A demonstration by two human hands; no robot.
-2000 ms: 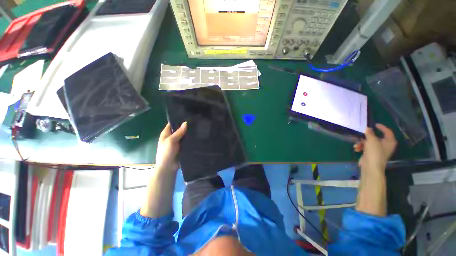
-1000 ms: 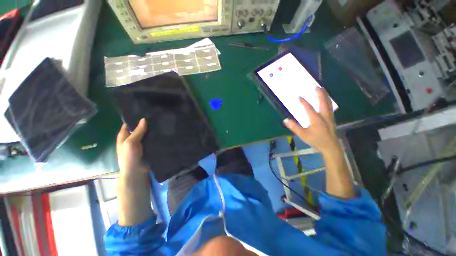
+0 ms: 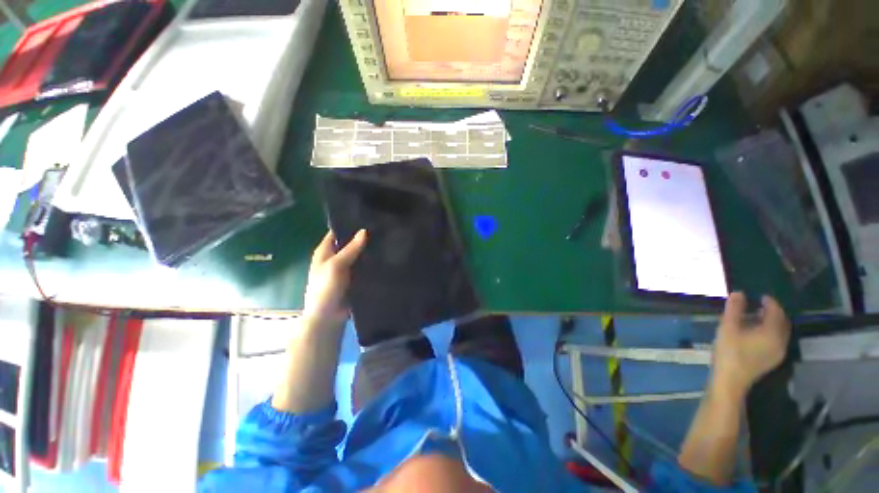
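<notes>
My left hand (image 3: 332, 281) holds a dark unlit tablet or panel (image 3: 400, 255) by its left edge, thumb on top, at the bench's front edge. A lit tablet (image 3: 675, 229) with a white screen and two small coloured icons lies upright on the green bench at the right. My right hand (image 3: 752, 339) is at its lower right corner, fingers curled, the index fingertip at or near the corner; whether it touches is unclear. Clear film shows along the lit tablet's left side.
A blue pick (image 3: 485, 226) and a thin dark tool (image 3: 584, 220) lie mid-bench. A label sheet (image 3: 410, 142) lies below the oscilloscope (image 3: 578, 58). A bagged black panel (image 3: 202, 178) is at left, a white tray (image 3: 207, 72) behind it. A clear sleeve (image 3: 779, 207) lies at right.
The lit tablet has turned upright and sits further right. My right hand has come off its screen to the lower right corner. My left hand keeps its hold. The camera view has shifted.
</notes>
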